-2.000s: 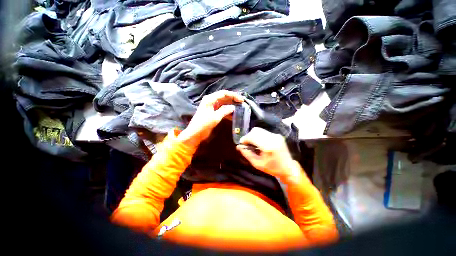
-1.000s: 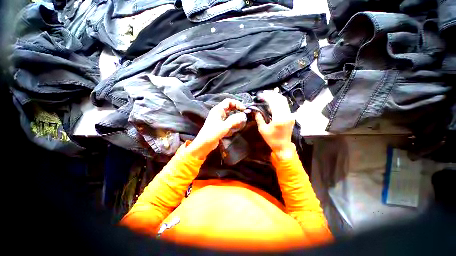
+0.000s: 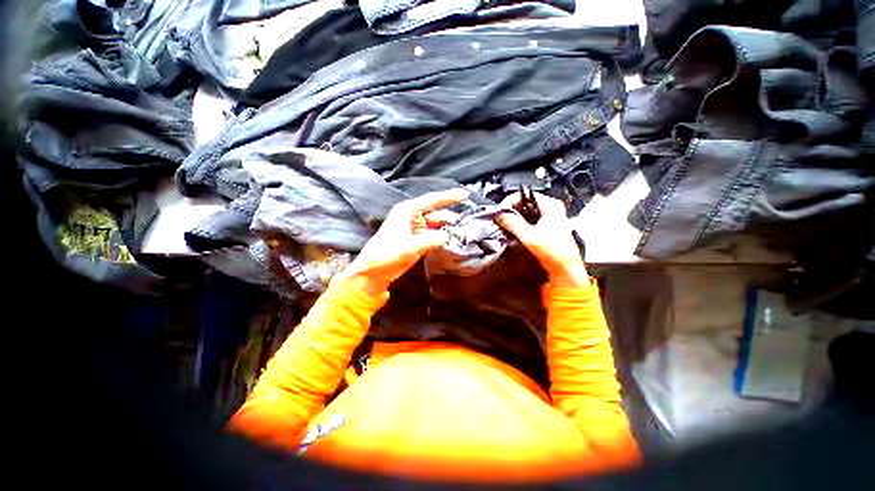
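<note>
A dark grey denim jacket lies on the table in front of me, its near part hanging over the edge. My left hand pinches a bunched fold of the sleeve end between thumb and fingers. My right hand holds small dark thread snips, tips pointing up from the fist. Its thumb and fingers are also at the right side of the same fold. The paler reverse of the cloth shows between my hands. Any loose thread is too small to tell.
More dark denim jackets lie heaped at the left and right. Yellow-gold patterned cloth hangs at the far left. The whitish table shows between garments. A pale panel with a blue edge is at the lower right.
The cuff with a button, upright between my hands earlier, is now a bunched fold showing paler cloth. My right hand has moved up and slightly right, and the snips' tips now show.
</note>
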